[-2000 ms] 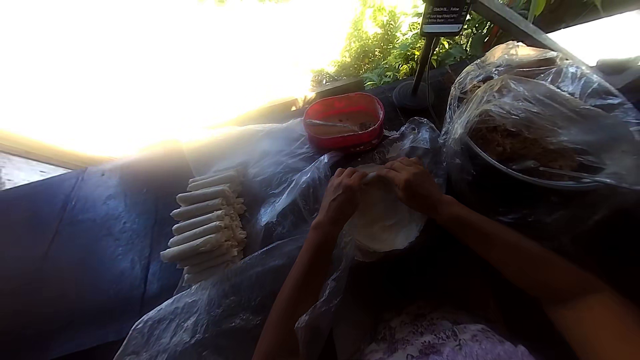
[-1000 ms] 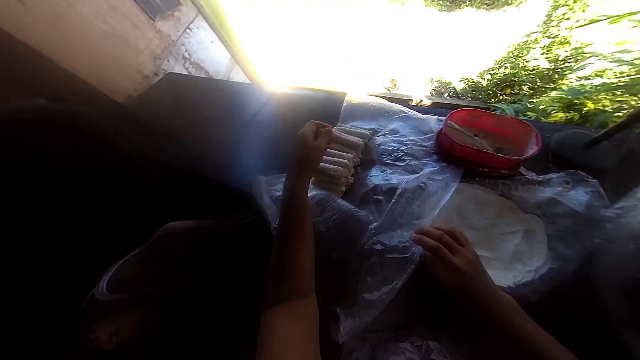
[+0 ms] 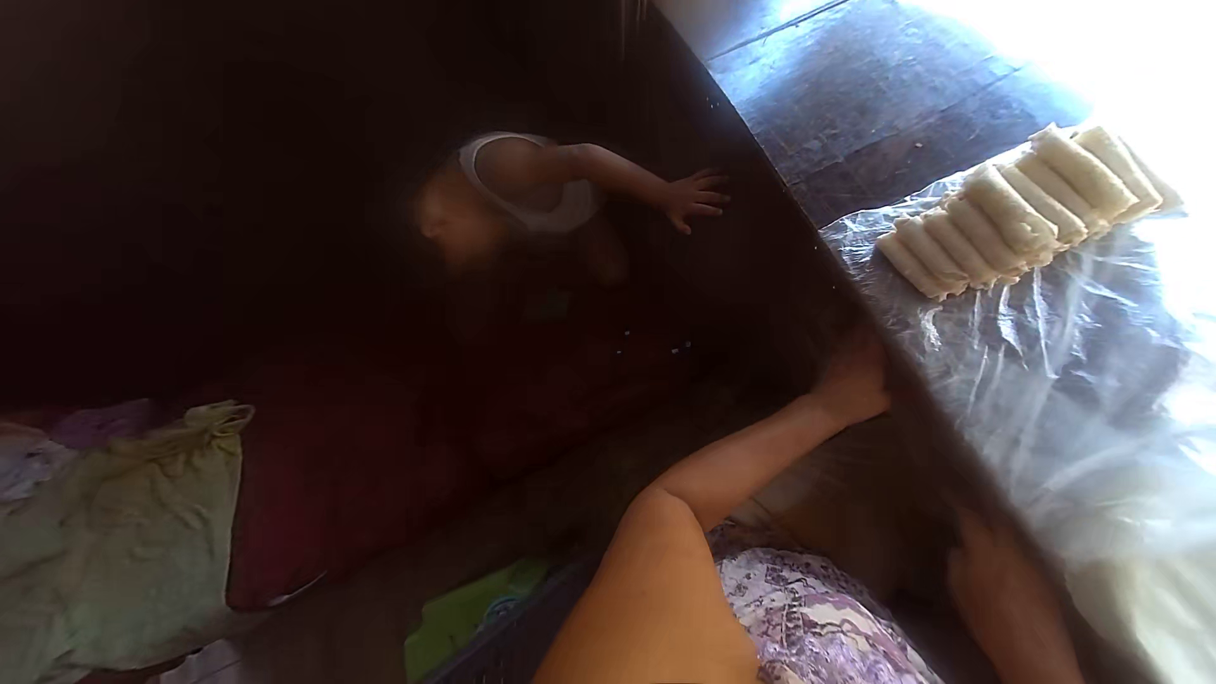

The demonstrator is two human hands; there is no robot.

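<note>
My left hand [image 3: 855, 380] is blurred and dark beside the table's edge, and its fingers are hard to make out. My right hand [image 3: 978, 551] is lower down at the same edge, also blurred, near my patterned clothing [image 3: 807, 608]. What either hand touches or holds cannot be told. On clear plastic sheeting [image 3: 1007, 370] over the dark table [image 3: 855, 123] lies a stacked row of pale rolls in wrappers [image 3: 1026, 204], beyond my left hand. A pale, blurred round sheet [image 3: 1130, 570] shows at the lower right, partly cut off by the frame.
A small person in a white sleeveless top [image 3: 560, 204] is in the dark area left of the table, one arm stretched toward its edge with fingers spread. A light green cloth [image 3: 123, 541] lies at the lower left, and a bright green object [image 3: 465, 608] is near my left arm.
The view has swung far to the left. My left hand was beside the rolls and is now at the table's edge. My right hand has left the pale sheet and is also by the edge.
</note>
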